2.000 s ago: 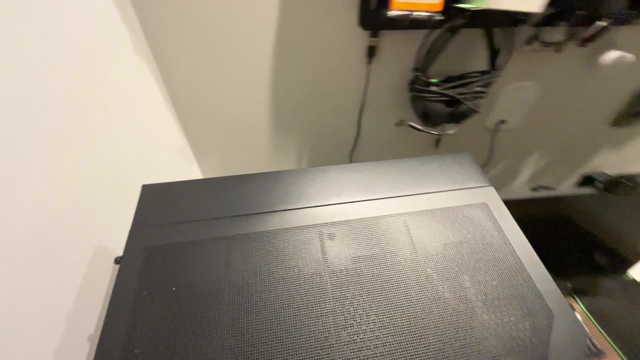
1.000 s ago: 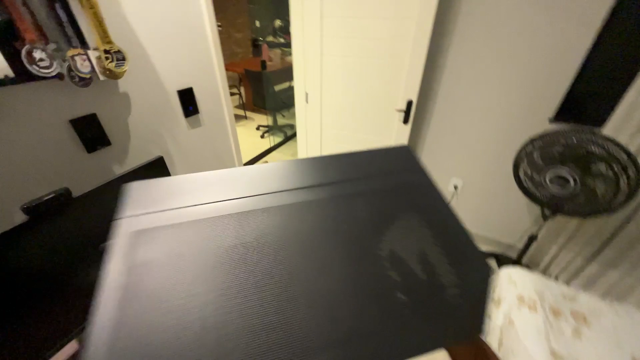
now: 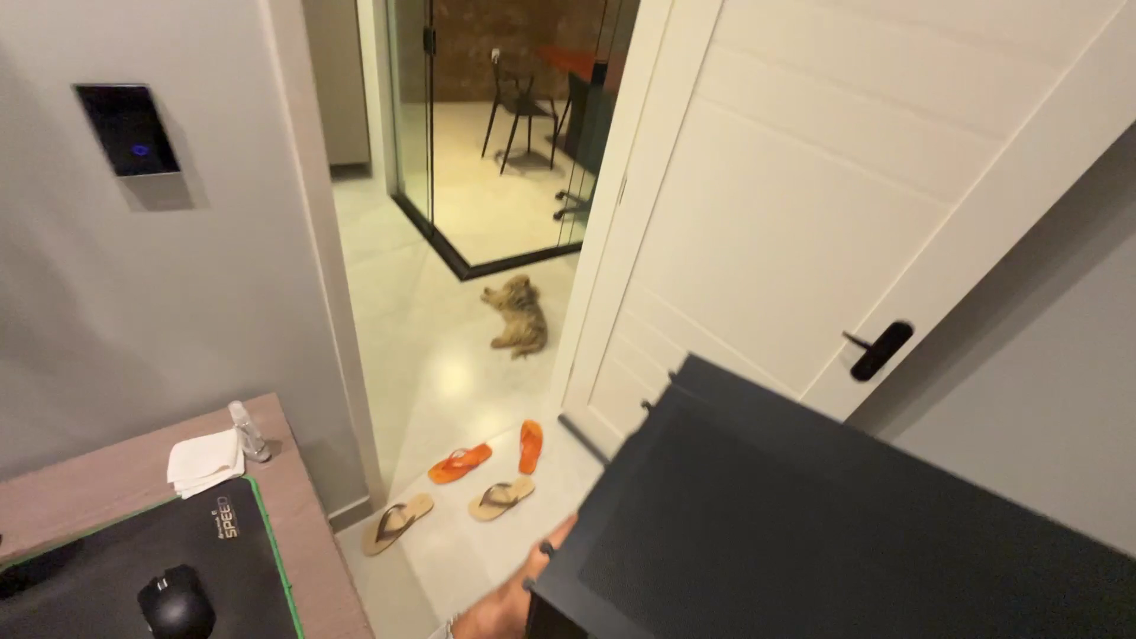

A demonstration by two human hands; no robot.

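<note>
A large black box-shaped case, which looks like a computer tower (image 3: 799, 515), fills the lower right of the view, tilted, with thumbscrews along its near left edge. My left hand (image 3: 532, 568) is at its left side, the forearm coming up from the bottom edge; the fingers are mostly hidden behind the case, and the hand appears to support it. My right hand is not visible.
At lower left, a desk (image 3: 293, 497) holds a mouse pad (image 3: 98, 550), a black computer mouse (image 3: 177, 603), a folded white cloth (image 3: 206, 461) and a clear bottle (image 3: 248, 432). Flip-flops (image 3: 501, 499) and a dog (image 3: 517, 317) are on the floor by the open white door (image 3: 799, 195).
The view has swung from the wall with hanging cables to the doorway. The black case has moved along with it and now sits at the lower right of the view.
</note>
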